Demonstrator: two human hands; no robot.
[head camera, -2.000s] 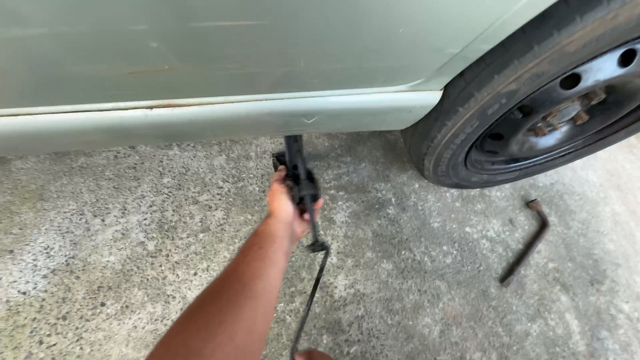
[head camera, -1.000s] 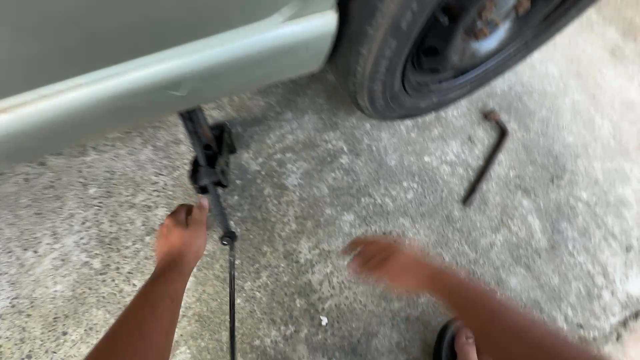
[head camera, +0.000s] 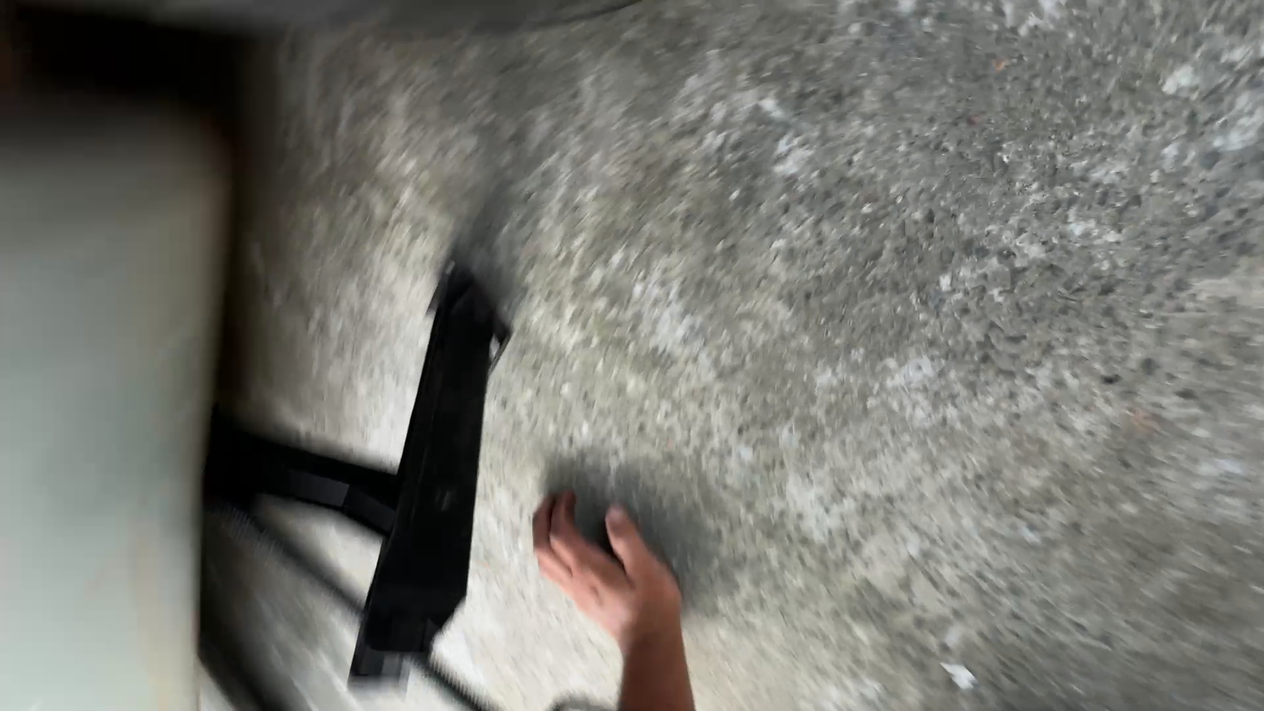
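A bare hand, which looks like my left hand (head camera: 607, 573), is low in the middle of the view. Its fingers are bent and apart, with nothing between them, and it hovers over or rests near the concrete just right of the black metal car jack (head camera: 430, 474). A gap shows between fingers and jack. The jack's long channel-shaped part slants up the view, and an arm runs from it left toward the car. Part of a thin dark rod (head camera: 449, 683) shows below it. My right hand is out of view.
The pale green car body (head camera: 104, 415) fills the left edge, blurred, with a dark gap along its side. A dark blurred shape (head camera: 425, 12) crosses the top left. Rough concrete ground (head camera: 889, 346) spreads to the right.
The view has turned strongly and come close to the jack. My left hand, on the jack earlier, is now apart from it. My right hand, the wheel and the bent wrench have left the view.
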